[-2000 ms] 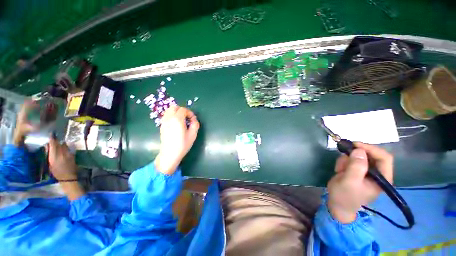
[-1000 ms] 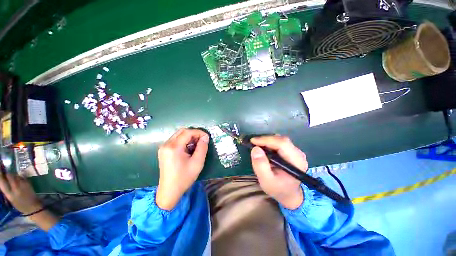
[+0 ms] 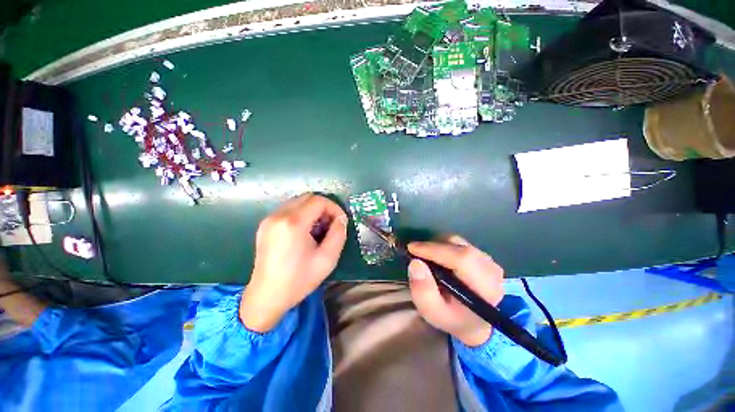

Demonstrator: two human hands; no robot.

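A small green and silver circuit board lies on the dark green mat in front of me. A small part juts from its upper right corner. My right hand holds the black soldering iron like a pen, its thin metal tip over the board. My left hand is at the board's left edge, thumb and forefinger tips together. What is between these fingertips is too small to tell. A loose heap of white-ended connectors on dark red wires lies at the left.
A board stack lies at back centre. A white sheet with a bent wire is at right. A fan and tan roll stand back right. A black station is at left, with another person's arm below.
My left hand has moved from the connector heap to the board. My right hand has brought the iron from beside the white sheet over the board. The camera view has shifted.
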